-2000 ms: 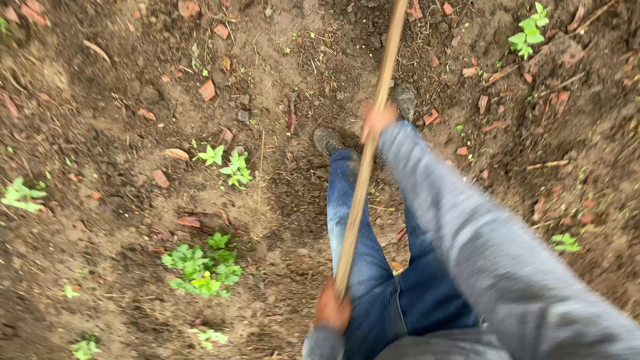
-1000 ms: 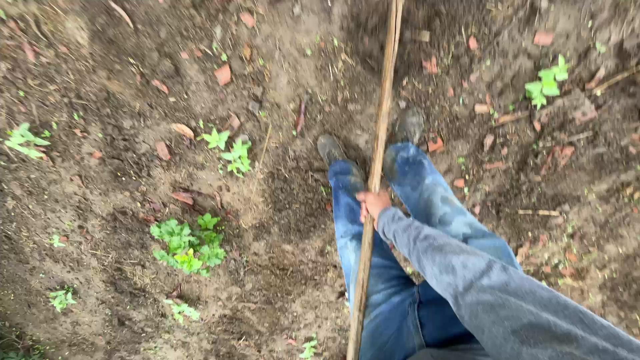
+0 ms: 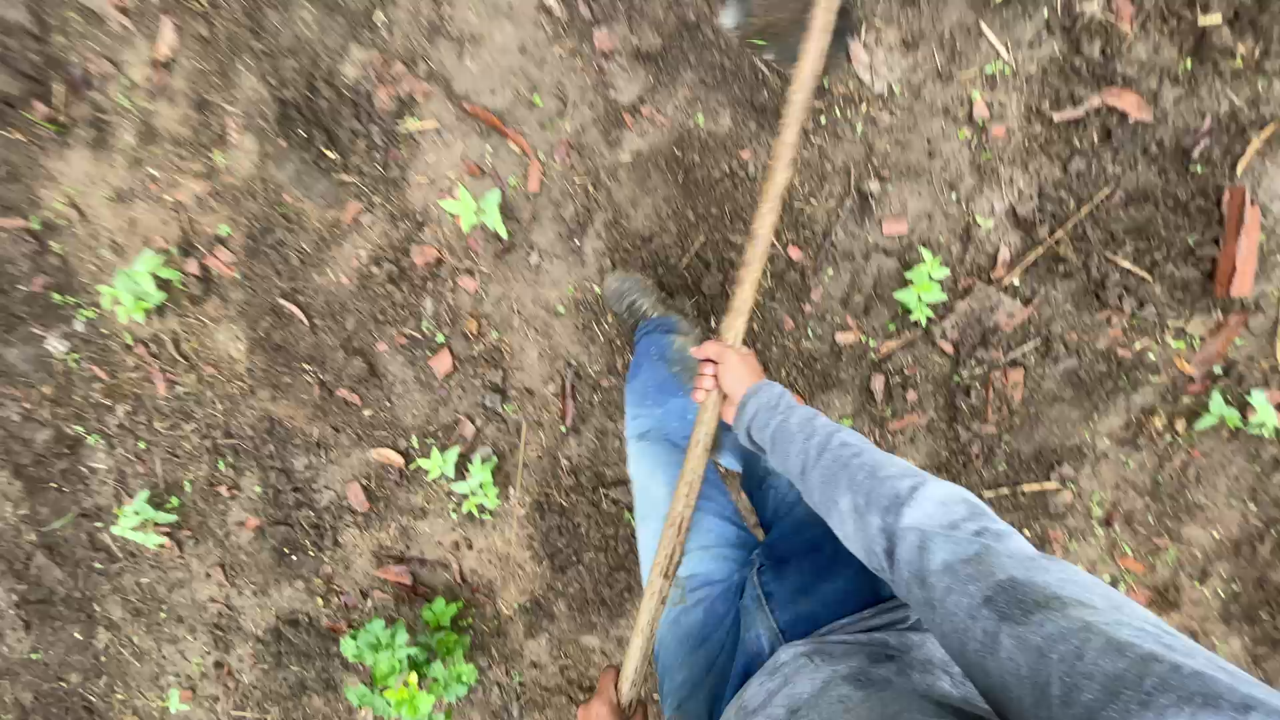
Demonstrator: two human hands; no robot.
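A long wooden handle (image 3: 765, 210) runs from the top of the head view down to the bottom, slanting in front of my legs. My right hand (image 3: 727, 376) is closed around its middle, near my knees. At the bottom edge my left hand (image 3: 608, 700) grips the handle's lower end and is partly cut off by the frame. At the top, a blurred dark metal tool head (image 3: 785, 25) lies on the soil beside the handle, partly out of view, so its kind cannot be told.
Brown soil (image 3: 560, 480) is strewn with reddish bark or brick bits. A leafy green plant (image 3: 412, 655) grows at lower left, small seedlings (image 3: 475, 485) stand left of my legs, and another seedling (image 3: 922, 287) is to the right. My shoe (image 3: 635, 298) is on the ground.
The tool head now shows at the top. My left hand, out of view one second ago, is visible at the bottom edge. The view has shifted forward over the ground.
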